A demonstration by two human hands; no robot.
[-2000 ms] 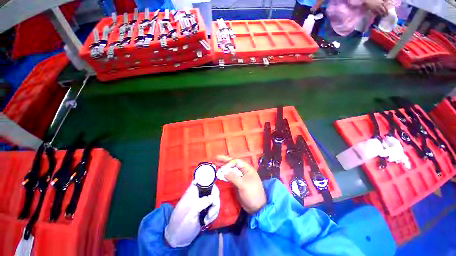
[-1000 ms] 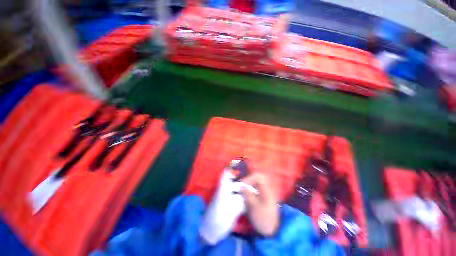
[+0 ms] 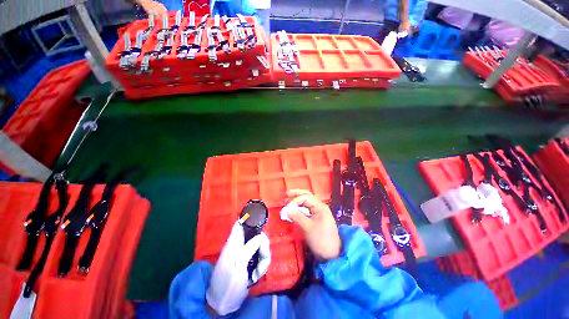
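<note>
My left hand (image 3: 234, 274), in a white glove, holds a wristwatch (image 3: 254, 215) upright by its black strap. The round face looks dark, with a small orange and white mark at its left edge. My right hand (image 3: 319, 227), bare, is just right of the watch, not touching it, and pinches a small white cloth (image 3: 296, 207) in the fingertips. Both hands are over the red-orange compartment tray (image 3: 234, 167). Several black-strap watches (image 3: 400, 234) lie in the tray's right cells. The lower strap of the held watch is partly hidden by the glove.
Red-orange trays with black watches stand left (image 3: 125, 249) and right (image 3: 493, 246); white cloths (image 3: 490, 200) lie on the right one. Across the green bench (image 3: 281, 118) are stacked trays (image 3: 193, 78) with metal-band watches. People's hands show at the far side. White posts flank the bench.
The view swung left and came back. The held watch face, white two seconds ago, now looks dark with an orange mark. My right hand has moved slightly away from the watch.
</note>
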